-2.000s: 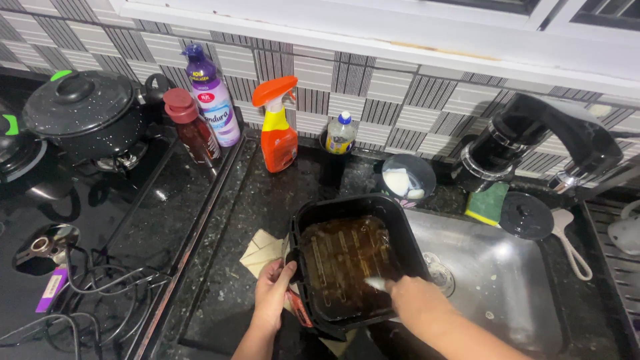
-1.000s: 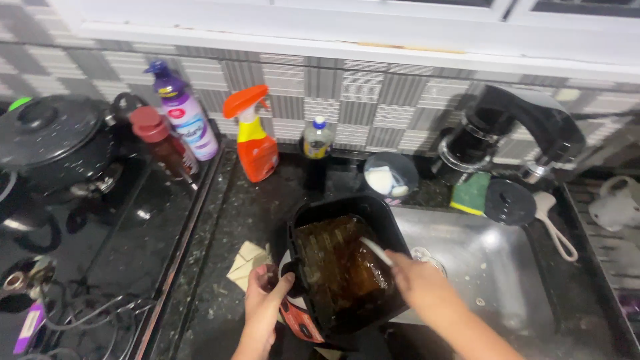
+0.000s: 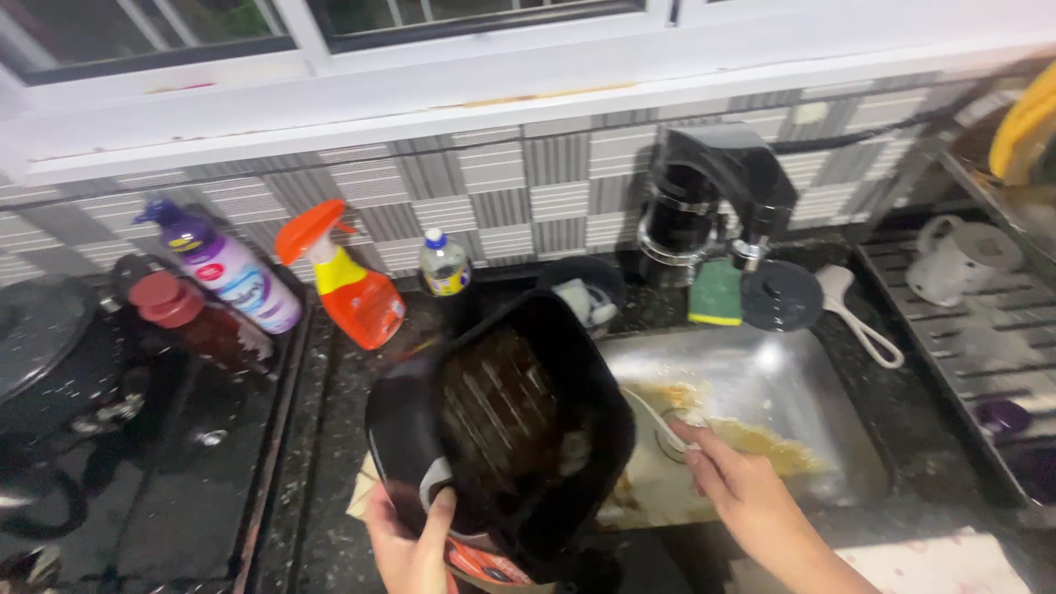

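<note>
My left hand [image 3: 412,536] grips the side of a black air fryer basket [image 3: 606,412], which tilts toward the stainless steel sink [image 3: 742,355]. A dark, greasy film covers the ridged bottom of the basket. In my right hand [image 3: 738,487] is a pale, thin-handled utensil [image 3: 656,417], held over the sink beside the basket's right wall; its far end is partly hidden and blurred, so its kind is unclear. Brown-yellow liquid [image 3: 763,441] lies in the sink around the drain.
Behind the basket stand an orange spray bottle [image 3: 359,301], a small bottle with a blue cap [image 3: 445,264] and a dark bowl [image 3: 606,285]. A sponge [image 3: 716,290] lies near the black faucet [image 3: 730,173]. The stove with a black pot [image 3: 41,330] is at left, a dish rack [image 3: 924,346] at right.
The basket has been lifted and tipped toward the sink, and brown liquid now shows there. My right hand has moved the utensil out of the basket. The view has shifted.
</note>
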